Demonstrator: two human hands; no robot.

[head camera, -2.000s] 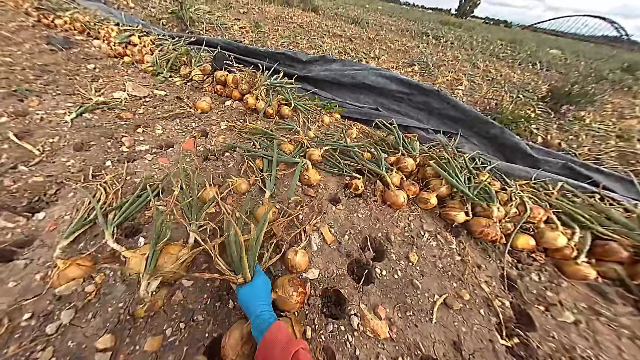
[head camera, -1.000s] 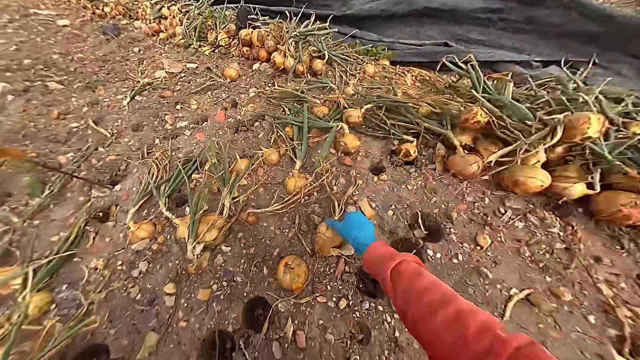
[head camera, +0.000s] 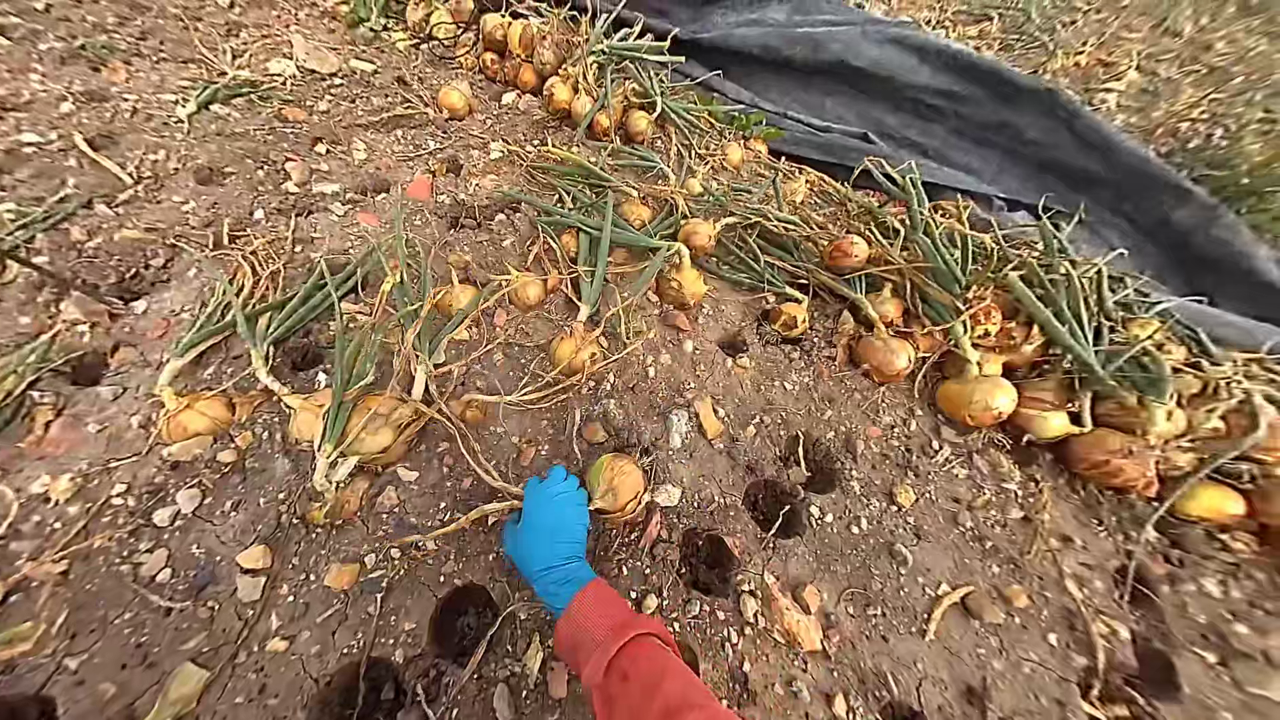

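Observation:
My right hand (head camera: 550, 535), in a blue glove and a red sleeve, is low on the soil near the middle of the head view. Its fingers are curled around the dry stalk (head camera: 475, 518) of an onion, and part of that stalk sticks out to the left. Touching the fingers on the right is a round yellow-brown onion bulb (head camera: 617, 487) with a greenish side. The palm and whatever lies under it are hidden. To the left lie onions (head camera: 380, 430) with green leaves and dry roots. My left hand is not in view.
A long row of pulled onions (head camera: 978, 400) runs from top centre to the right edge, beside a dark fabric sheet (head camera: 960, 120). Several holes (head camera: 463, 620) pit the soil around my arm. Small stones and dry onion scraps are scattered about.
Two seconds ago my right hand was at green onion leaves; a second ago it was at the right side of a bulb. Now it is left of a bulb, around a dry stalk. The view has shifted.

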